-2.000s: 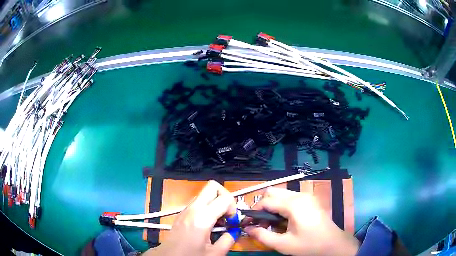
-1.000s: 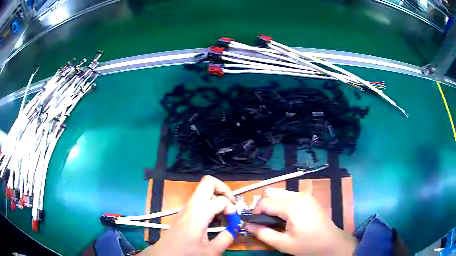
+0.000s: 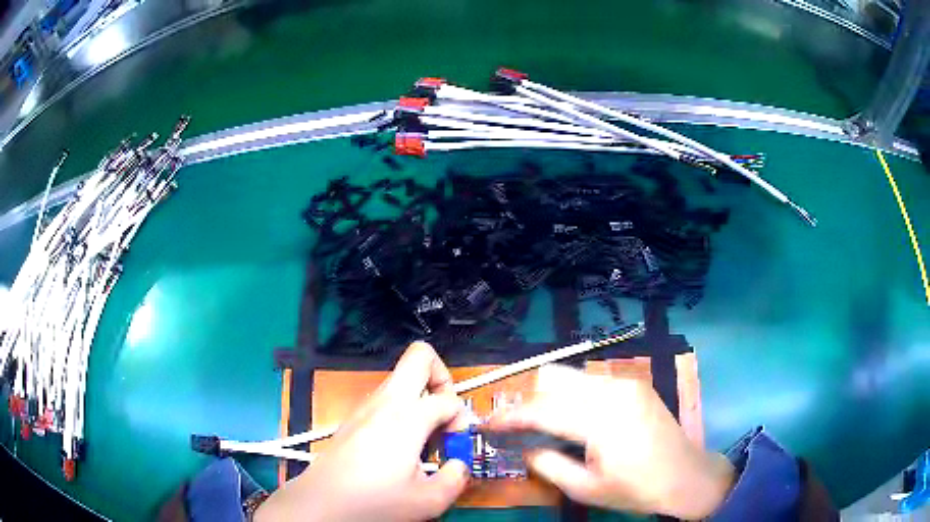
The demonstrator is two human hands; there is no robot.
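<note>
My left hand (image 3: 393, 444), with bright blue bands (image 3: 458, 447) at its fingertips, pinches one leg of a white-sheathed cable (image 3: 267, 448) at the metal fixture (image 3: 500, 466). The wire ends are hidden by the fingers. My right hand (image 3: 612, 438) is just right of the fixture, blurred, with a dark hand tool (image 3: 543, 445) between thumb and fingers. The other cable leg (image 3: 540, 359) passes behind my left hand and slants up right over the orange board (image 3: 352, 385). Both legs meet at a dark end connector (image 3: 206, 445) at the left.
A heap of black housings (image 3: 479, 255) lies behind the board. A large bundle of white cables (image 3: 76, 296) lies at the far left. Several white cables with red plugs (image 3: 410, 145) lie at the back against a metal rail (image 3: 296, 131). Black tape (image 3: 298, 408) crosses the board.
The view has shifted slightly. My right hand's index finger has lifted away from the thumb, and the fixture shows more between the hands. The end connector has turned from red to its dark side.
</note>
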